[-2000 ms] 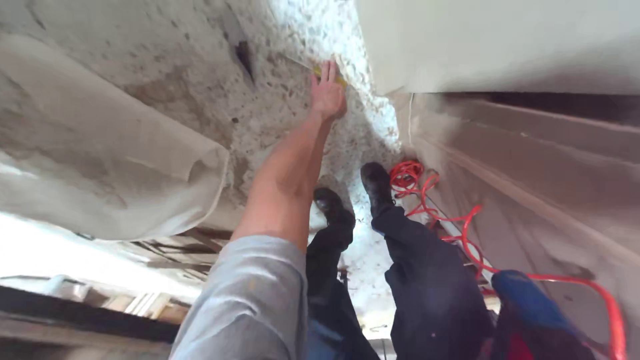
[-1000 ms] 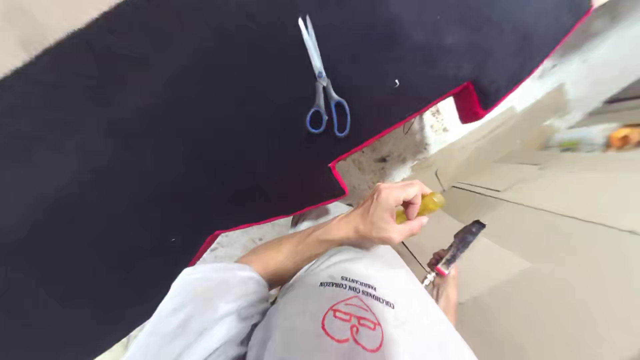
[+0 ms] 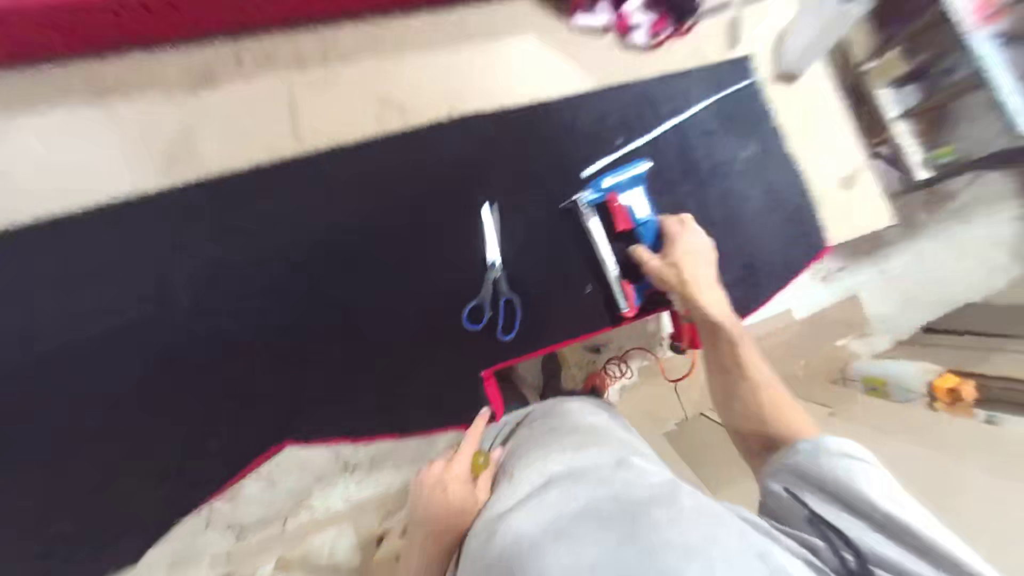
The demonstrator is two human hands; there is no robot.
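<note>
Black fabric with red edging [image 3: 320, 280] lies across a work surface in front of me. My right hand [image 3: 684, 260] grips a blue and red pneumatic staple gun [image 3: 632, 200] over the fabric's right part. Scissors with dark blue handles [image 3: 494, 276] lie on the fabric, left of the staple gun. At the edge, beside a notch, my left hand [image 3: 452, 488] holds a yellow-handled tool [image 3: 480, 462], mostly hidden in the fingers, with the index finger reaching to the red edging.
A white strip [image 3: 668, 128] lies near the fabric's far right corner. Below the notch, a coiled red air hose [image 3: 616, 370] lies on the floor. At the right stands a translucent bottle with an orange cap [image 3: 896, 378]. Patterned cloth [image 3: 640, 20] is at the far edge.
My view has swung up from the floor to the fabric. My right hand now holds the staple gun over the fabric; one second ago it held a dark object low beside me.
</note>
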